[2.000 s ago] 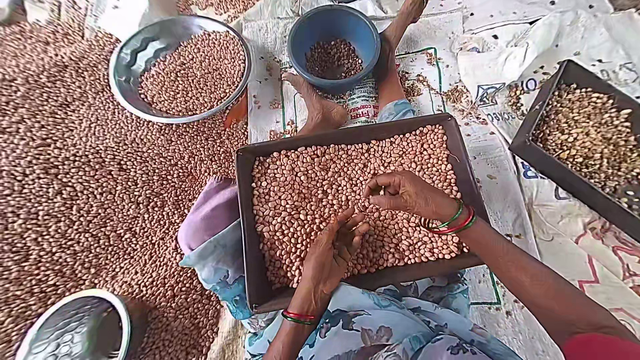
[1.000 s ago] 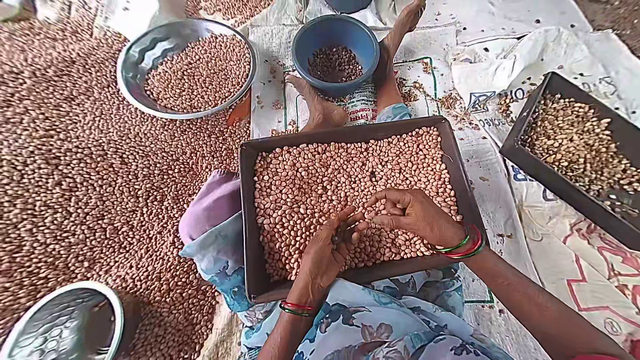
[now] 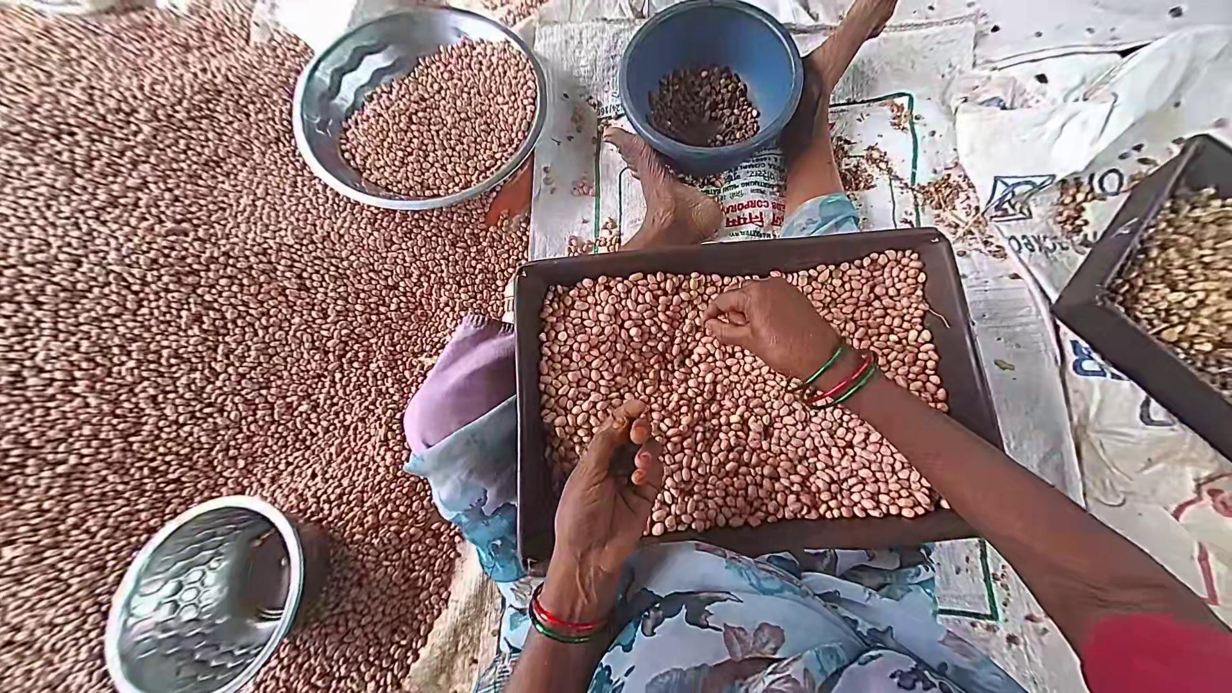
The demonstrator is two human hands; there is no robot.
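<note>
A dark rectangular tray rests across my lap, filled with a layer of pinkish-brown shelled peanuts. Over the tray's lower left part is my left hand, palm turned up and fingers curled; whether something lies in the fingers is not plain. My right hand is above the upper middle of the nuts, thumb and fingertips close together and pointing left. Any small piece between those fingertips cannot be made out. Red and green bangles circle both wrists.
Loose peanuts cover the floor at the left, with a steel bowl of peanuts and a tilted steel bowl. A blue basin of dark pieces stands by my feet. Another dark tray lies right, on woven sacks.
My two hands, close together over the tray before, are now apart. The right has moved up toward the tray's far side; the left is lower and nearer the left side.
</note>
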